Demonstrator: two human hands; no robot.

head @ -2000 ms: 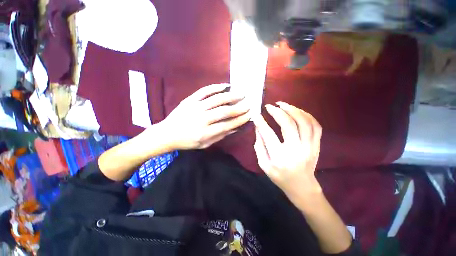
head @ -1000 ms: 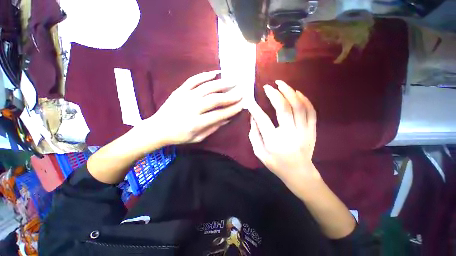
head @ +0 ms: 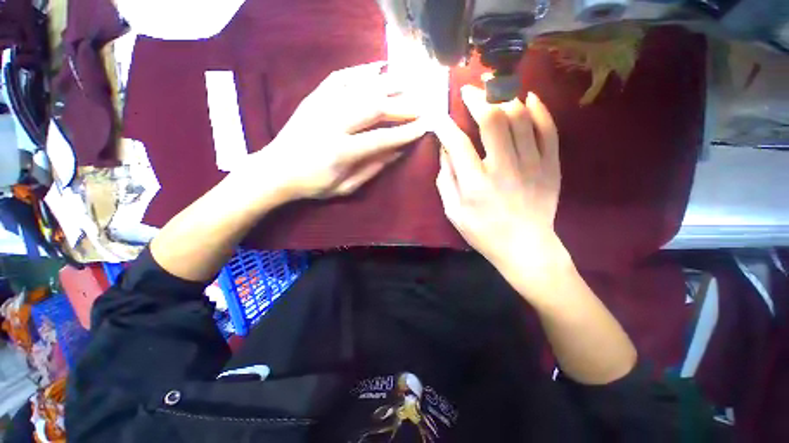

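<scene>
A large maroon cloth panel [head: 606,173] covers the table under the lit machine head [head: 450,30]. A white strip [head: 420,78] lies on it, running from under the machine lamp to my fingertips, overexposed by the light. My left hand [head: 346,130] lies on the cloth with its fingertips at the strip's near end. My right hand [head: 506,164] is just right of the strip, fingers spread and pointing up, fingertips close below the dark presser parts [head: 502,65]. Its thumb or index finger meets the strip's end. The needle cannot be made out.
A second white strip [head: 226,121] lies on the cloth at left, below a larger white piece [head: 177,13]. Maroon pieces and brown paper [head: 102,195] are at the left table edge. A blue basket [head: 259,281] is below it by my left arm. Maroon cloth hangs at lower right.
Both hands have moved up towards the machine head, and the cloth with both white strips has shifted up too. Less of the long strip now shows.
</scene>
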